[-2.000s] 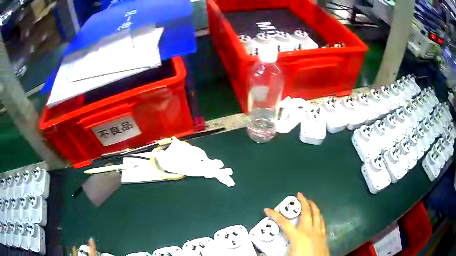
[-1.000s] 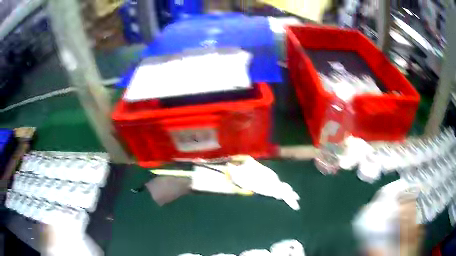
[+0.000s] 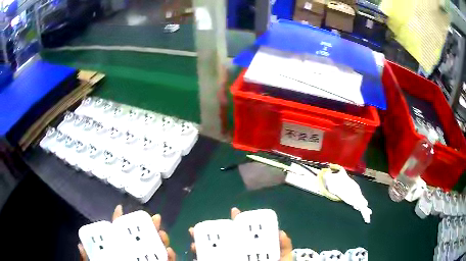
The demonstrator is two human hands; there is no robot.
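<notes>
My left hand [image 3: 164,238] holds two white plug adapters [image 3: 139,232] side by side, socket faces with dark slots up. My right hand [image 3: 285,245] holds two more adapters [image 3: 257,233] the same way. Only fingertips show around the edges of the adapters; the rest of each hand is hidden or cut off by the bottom edge. Several adapters [image 3: 332,255] stand in a row at the bottom edge, right of my right hand, pin side up.
Rows of adapters [image 3: 115,133] lie on the black mat at left, beside blue sheets [image 3: 38,92]. Behind the green mat [image 3: 219,191] stand a labelled red bin [image 3: 255,122] and a second red crate [image 3: 391,122]. White gloves [image 3: 347,189], a bottle [image 3: 413,168] and more adapters [image 3: 452,204] lie right.
The view has swung left. Both hands have come to the bottom middle, each now clearly holding two adapters socket face up; one second ago they were blurred and far apart.
</notes>
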